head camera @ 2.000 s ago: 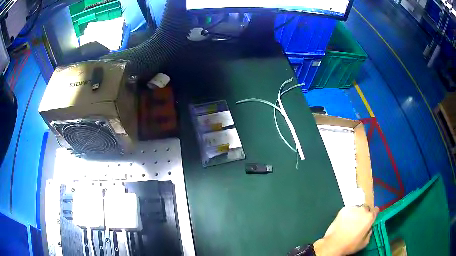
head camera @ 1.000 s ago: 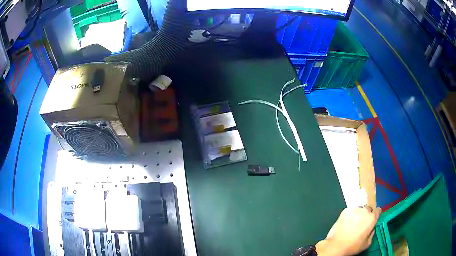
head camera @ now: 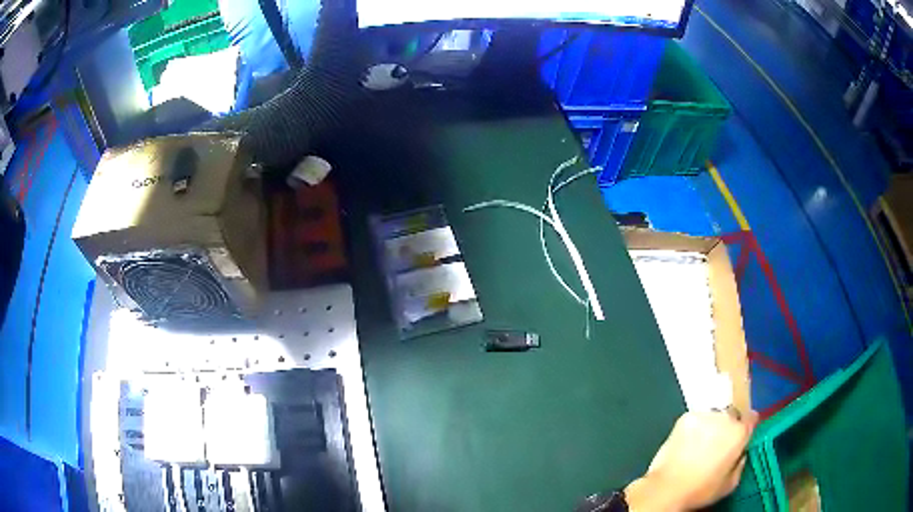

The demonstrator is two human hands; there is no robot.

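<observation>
My right hand [head camera: 698,456] is at the lower right, its fingers at the near end of an open tan carton [head camera: 729,325] with a white inside. The fingertips are partly hidden at the carton's edge, so I cannot tell if they grip it. A dark band is on the wrist. My left hand is not in view. Two white power adapters [head camera: 238,430] sit side by side in the dark holding fixture [head camera: 312,425] at the lower left, with white cables running down from them out of the picture.
The green mat holds a black USB drive [head camera: 512,341], a clear sample case [head camera: 425,272] and thin white curved strands [head camera: 573,254]. The fan box [head camera: 160,215] and reddish-brown block [head camera: 307,235] stand at left. A green crate [head camera: 841,430] adjoins the carton. A monitor [head camera: 521,12] is at the back.
The view has shifted slightly, moving the bench items a little left in the picture. My right hand stays at the carton's near end.
</observation>
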